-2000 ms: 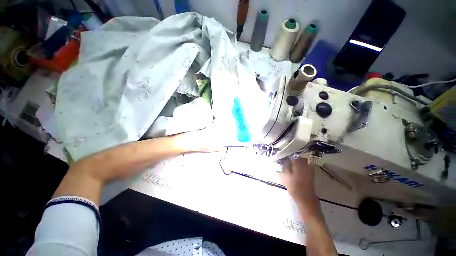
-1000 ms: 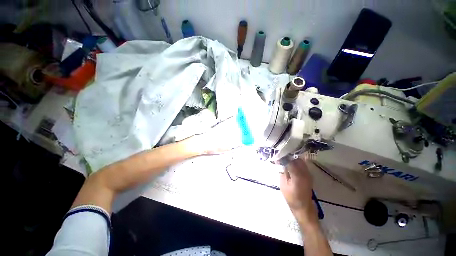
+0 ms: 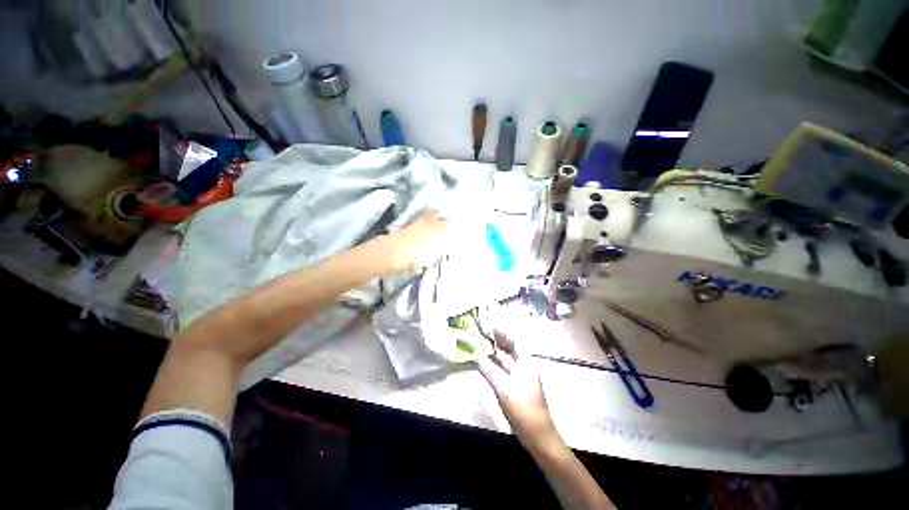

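The pale main fabric (image 3: 289,214) lies crumpled left of the needle, with a fold towards the table's front edge. Green floral fabric (image 3: 464,337) shows beside my right hand. My left hand (image 3: 431,237) reaches onto the pale fabric; glare washes out its fingers, so its grip is unclear. My right hand (image 3: 511,374) lies with fingers apart at the green fabric's edge; whether it pinches the cloth is unclear. The presser foot and needle (image 3: 536,297) are right of the cloth. A turquoise piece (image 3: 499,247) lies left of the machine head (image 3: 648,274).
Thread snips (image 3: 624,367) and tweezers (image 3: 653,327) lie on the machine bed. Thread cones (image 3: 546,149) and a screwdriver (image 3: 479,131) stand behind. A smartphone (image 3: 668,120) leans at the wall. An orange tray (image 3: 179,207) and bottles (image 3: 289,95) are at the left.
My right hand has moved left from beside the needle to the cloth in front. My left hand has moved back and up. Green fabric now shows near the front. The view has tilted up.
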